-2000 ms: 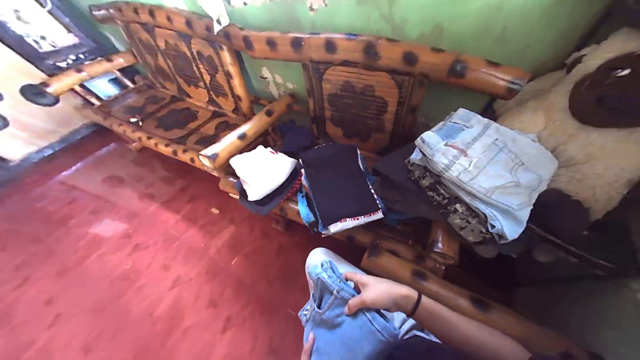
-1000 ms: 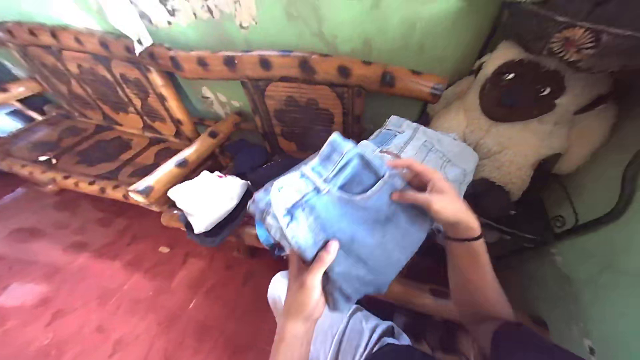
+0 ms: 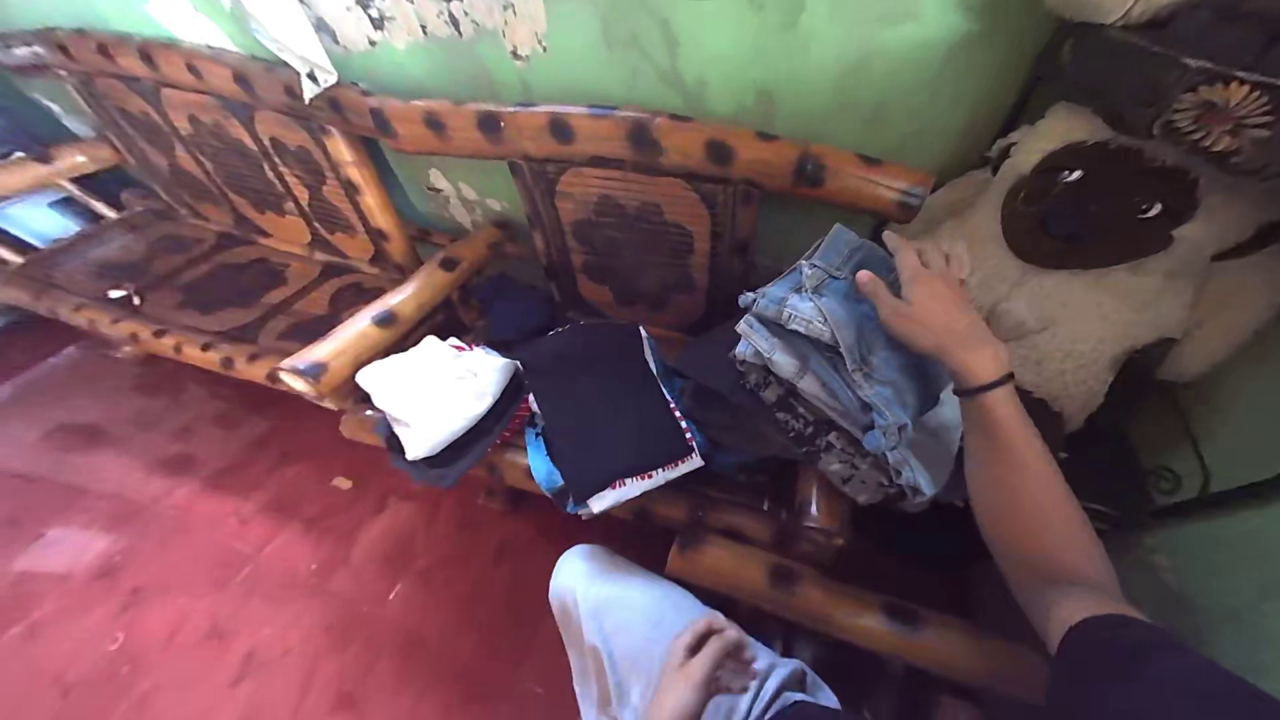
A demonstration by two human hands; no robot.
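Observation:
Folded blue denim jeans (image 3: 835, 310) lie on top of a stack of denim and grey camouflage-patterned clothing (image 3: 850, 465) at the right end of the wooden bench. My right hand (image 3: 925, 300), with a dark band at the wrist, rests on the upper right part of the jeans with its fingers apart. Down on my lap, over the light trousers (image 3: 620, 630), is my left hand (image 3: 705, 660), fingers partly curled and holding nothing. Left of the denim stack sits a pile topped by a black folded garment (image 3: 605, 405); beside it is a pile with a white cloth (image 3: 437, 390) on top.
Behind the piles stands the bench's carved backrest (image 3: 635, 240). A large stuffed toy (image 3: 1060, 290) leans at the right, close to my right hand. The bench's round armrest (image 3: 395, 310) borders the white pile, and another bench pole (image 3: 850, 610) crosses by my knee. Red floor lies at left.
The blue jeans, held between both hands one second ago, now lie on the denim stack. My left hand has let go and moved down to my lap; my right hand still touches them.

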